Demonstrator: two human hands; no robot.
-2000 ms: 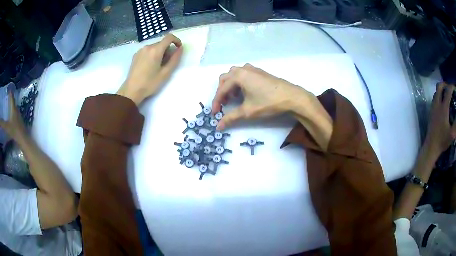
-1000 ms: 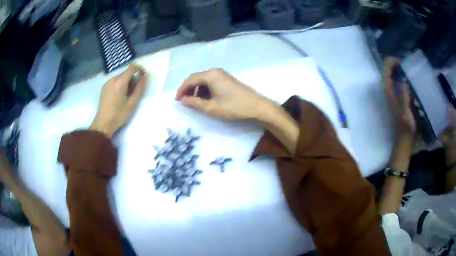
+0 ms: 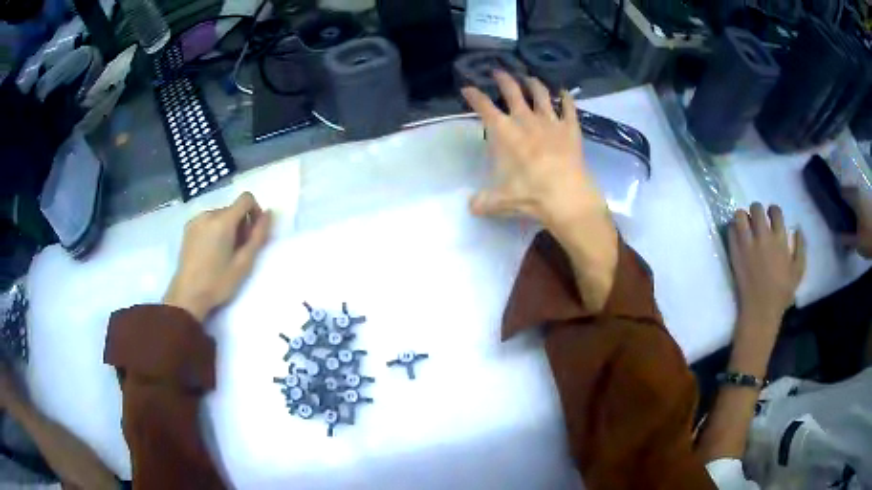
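A pile of small three-armed fittings with pale round centres lies on the white mat. One more fitting lies apart to its right. My left hand rests on the mat behind the pile, fingers curled; whether it holds something small cannot be told. My right hand is open with fingers spread, reaching to the back right. A housing assembly, dark and shiny with a clear part, lies behind and beside it, partly hidden by the hand. I cannot tell whether they touch.
A similar unit is at the left edge. A perforated strip, dark cups and a white box stand behind the mat. A neighbour's hand rests at the right; another person's arm is at the left edge.
My right hand has left the pile, moved to the back right and opened. The housing assembly now shows beside it. The blue-ended cable no longer shows. The view has shifted.
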